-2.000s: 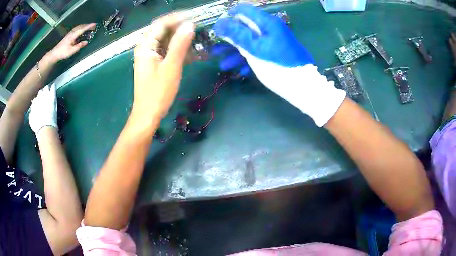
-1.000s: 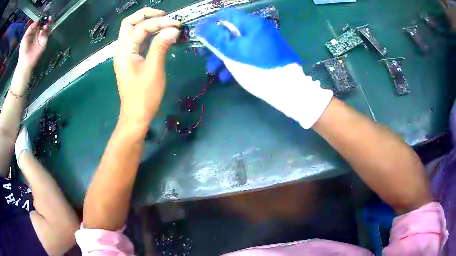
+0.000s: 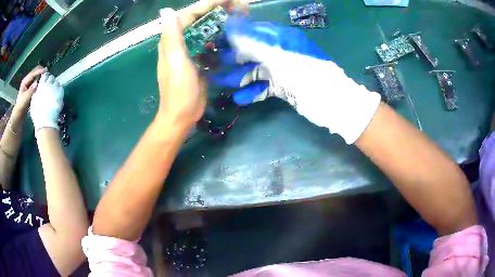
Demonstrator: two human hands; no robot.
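Note:
My bare left hand [image 3: 182, 76] holds a green circuit board [image 3: 209, 27] near the pale rail, with the board's face showing between thumb and fingers. My right hand [image 3: 266, 59], in a blue and white glove, is blurred just right of the board, fingers spread downward. A dark component with reddish wires shows blurred between the hands; whether my right hand grips it or a tool is unclear. Dark components with thin red wires [image 3: 220, 130] lie on the green table below, partly hidden by my left hand.
Several boards lie at the right, including a light green one [image 3: 394, 48] and a dark one [image 3: 388, 82]. Another board group [image 3: 308, 15] lies at the top. A pale rail [image 3: 108, 51] crosses the upper left. A neighbour's gloved hand [image 3: 46, 103] is at the left; a lilac sleeve is at the right edge.
The board in my left hand now shows its green face, where it was mostly hidden before. My right hand's lower fingers have spread away from it. The view has shifted slightly.

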